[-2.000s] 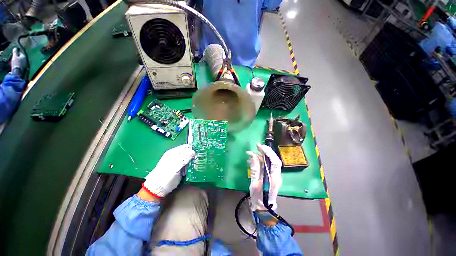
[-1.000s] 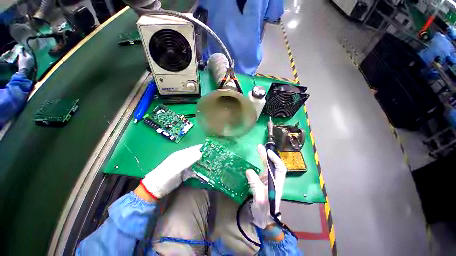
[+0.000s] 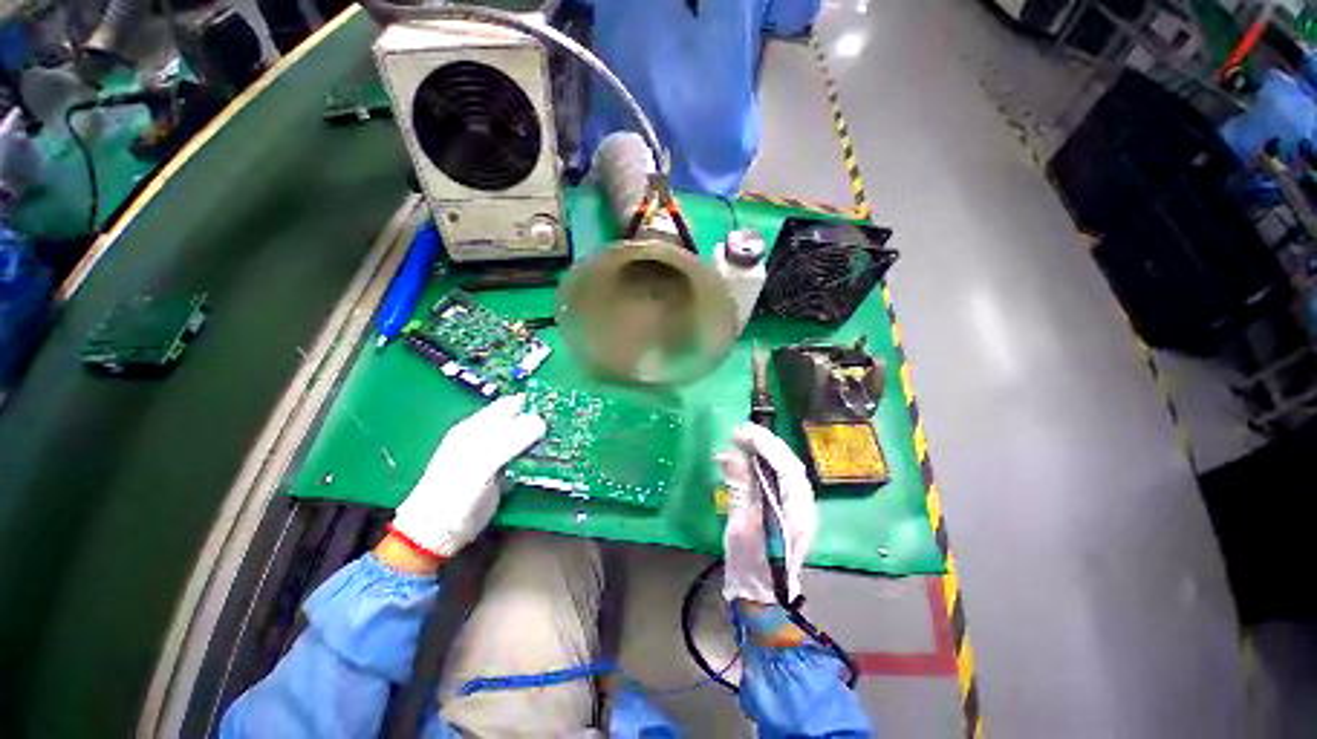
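A green circuit board (image 3: pixel 600 448) lies flat side up, long side roughly crosswise, over the front of the green mat (image 3: pixel 390 412). My left hand (image 3: pixel 470 469), in a white glove with a red cuff, grips its left end. My right hand (image 3: pixel 767 513), in a white glove, holds a dark soldering iron (image 3: pixel 763 404) with its tip pointing away from me, right of the board and not touching it. A second board (image 3: pixel 481 344), components up, lies behind the first. The fume hood (image 3: pixel 647 315) stands just beyond the held board.
A white air blower (image 3: pixel 477 145) stands at the back left, with a blue stick (image 3: pixel 409 285) beside it. A white bottle (image 3: pixel 740 274), black fan (image 3: pixel 828 270), iron stand (image 3: pixel 831 378) and yellow sponge (image 3: pixel 846 451) stand right. The conveyor (image 3: pixel 246 289) carries boards. A person in blue (image 3: pixel 672 87) stands behind.
The board was upright lengthwise, then tilted between both hands; now it lies crosswise in my left hand alone. My right hand has let go of its right end and moved slightly away with the iron.
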